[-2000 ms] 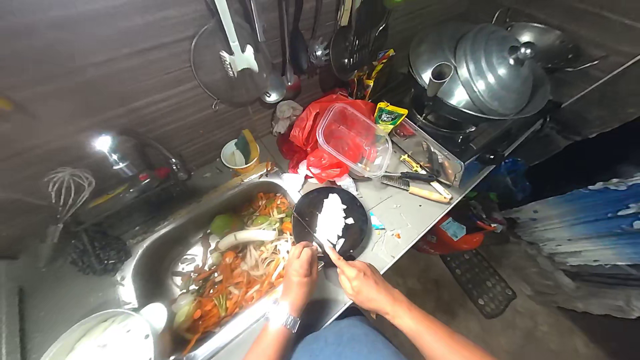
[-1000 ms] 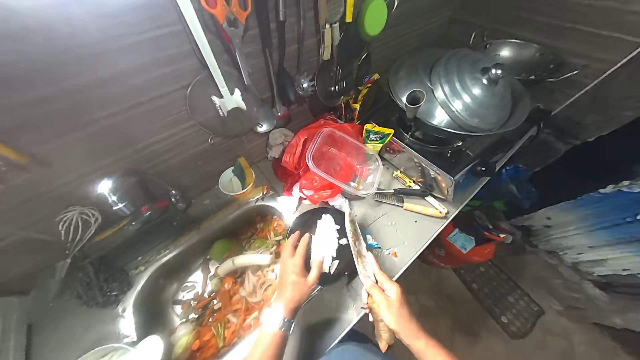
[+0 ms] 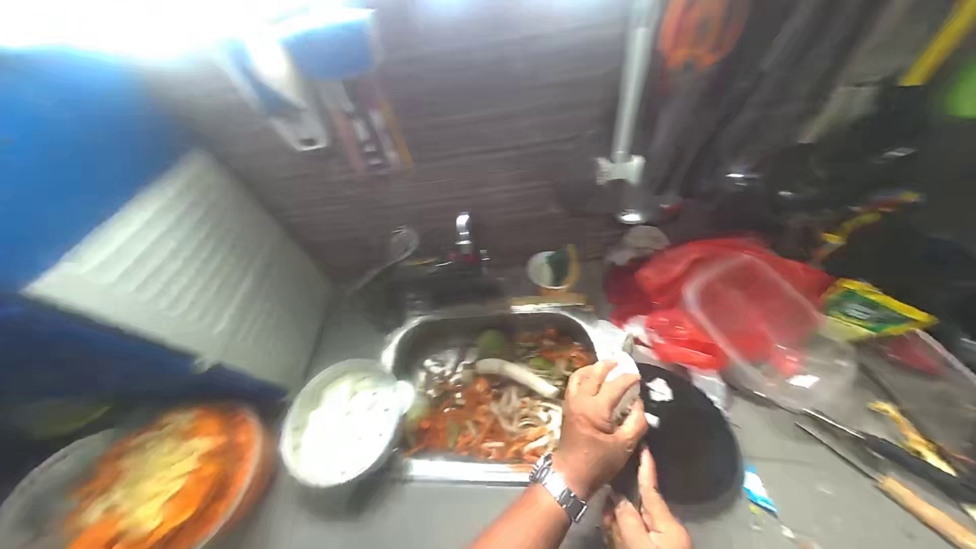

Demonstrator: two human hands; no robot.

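My left hand (image 3: 598, 427), with a metal watch at the wrist, is curled around white chopped pieces (image 3: 624, 370) above the sink's right edge. Just below it is my right hand (image 3: 646, 511), fingers bent, close to the round black board (image 3: 690, 435). A knife, seen in the right hand earlier, is mostly hidden; a dark blade-like shape shows between the hands. Small white bits lie on the board. Left of my hands, the steel sink (image 3: 473, 469) holds vegetable scraps (image 3: 488, 412).
A bowl of white pieces (image 3: 343, 427) stands left of the sink, and a bowl of orange and yellow food (image 3: 168, 480) farther left. To the right are a red plastic bag (image 3: 679, 305), a clear plastic container (image 3: 755, 313) and a wooden-handled tool (image 3: 926, 507). A faucet (image 3: 463, 232) is behind the sink.
My left hand has closed on the white pieces and lifted them off the board. Most of the white pile has left the board. The view has swung strongly left.
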